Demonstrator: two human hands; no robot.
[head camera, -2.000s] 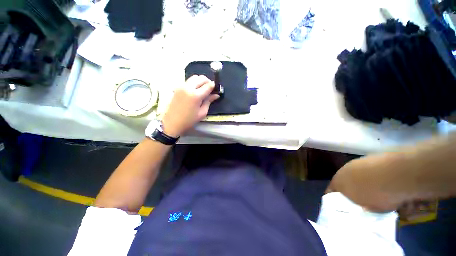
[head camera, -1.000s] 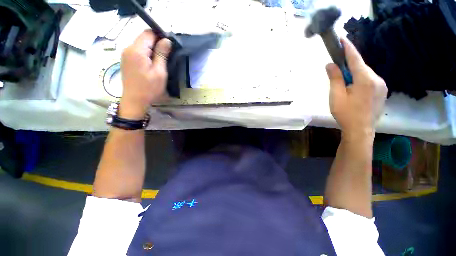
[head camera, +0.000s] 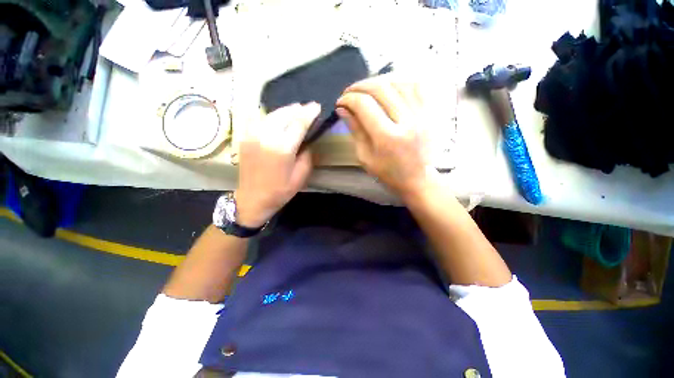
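Observation:
A black cut panel (head camera: 314, 80) is held tilted over the cream working board (head camera: 336, 153). My left hand (head camera: 277, 151) grips its lower left edge between thumb and fingers. My right hand (head camera: 384, 133) is at its right side, fingertips pinched at the panel's edge; whether they hold something small there is hidden. The hammer (head camera: 511, 129) lies on the bench to the right, its steel head away from me and its blue-wrapped handle towards me. The dark setting punch (head camera: 215, 43) lies at the upper left, its blocky head towards me.
A masking tape roll (head camera: 191, 146) lies at left, with a small block (head camera: 171, 64) and white paper pieces (head camera: 122, 40) beyond it. A ruffled black panel pile (head camera: 610, 103) is at right. Clear plastic (head camera: 486, 9) is at the far side. A green machine (head camera: 37, 63) stands at far left.
My right hand has let go of the hammer, now on the bench, and moved left to the panel. My left hand has released the punch, now lying down, and moved right with the panel.

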